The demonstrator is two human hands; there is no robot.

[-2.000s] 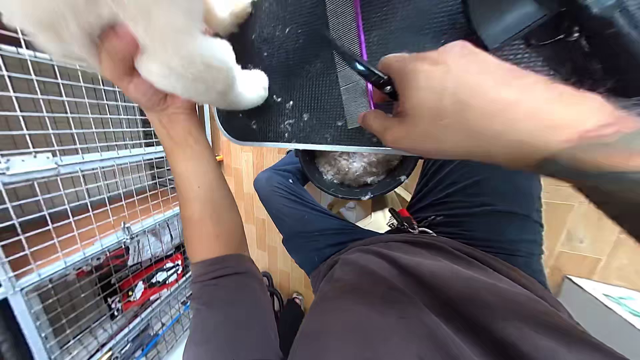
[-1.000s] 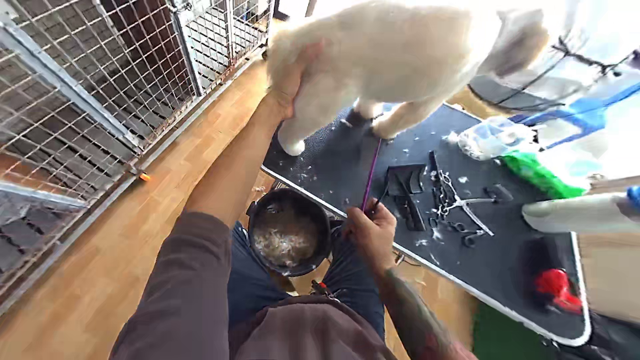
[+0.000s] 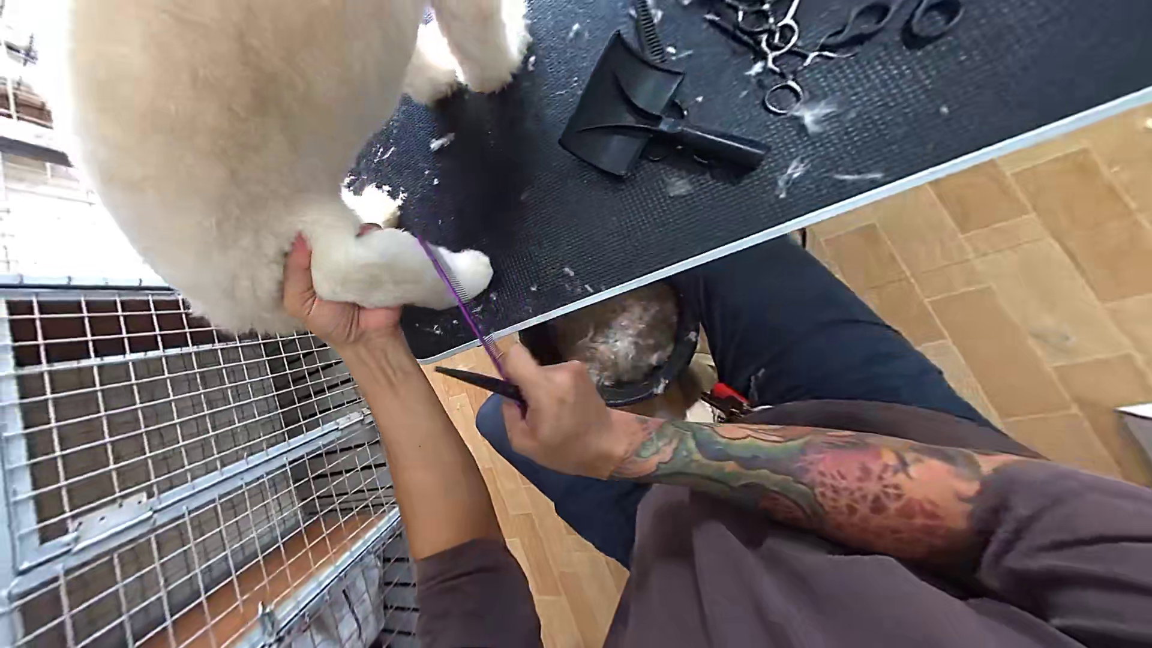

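A cream-coated dog (image 3: 225, 135) stands on a black grooming table (image 3: 576, 234). My left hand (image 3: 337, 301) is closed round the upper part of its hind leg (image 3: 387, 265), near the table's edge. In my right hand (image 3: 562, 418) are a purple grooming comb (image 3: 461, 306) and a dark, slender tool (image 3: 477, 380), probably scissors, whose handles my fingers hide. The comb's teeth lie against the fur just above the paw (image 3: 472, 273). The dark tool points left, below the comb and beyond the table's edge. The dog's head is out of view.
A black slicker-like brush (image 3: 630, 117), a dark comb (image 3: 648, 31) and several pairs of scissors (image 3: 783, 40) lie on the table among fur tufts. Below the edge is a black bucket (image 3: 630, 346) of cut fur. Wire cages (image 3: 180, 468) stand at the left.
The comb, lying on the table two seconds ago, is now in my right hand with its teeth at the dog's hind leg. The view has shifted strongly.
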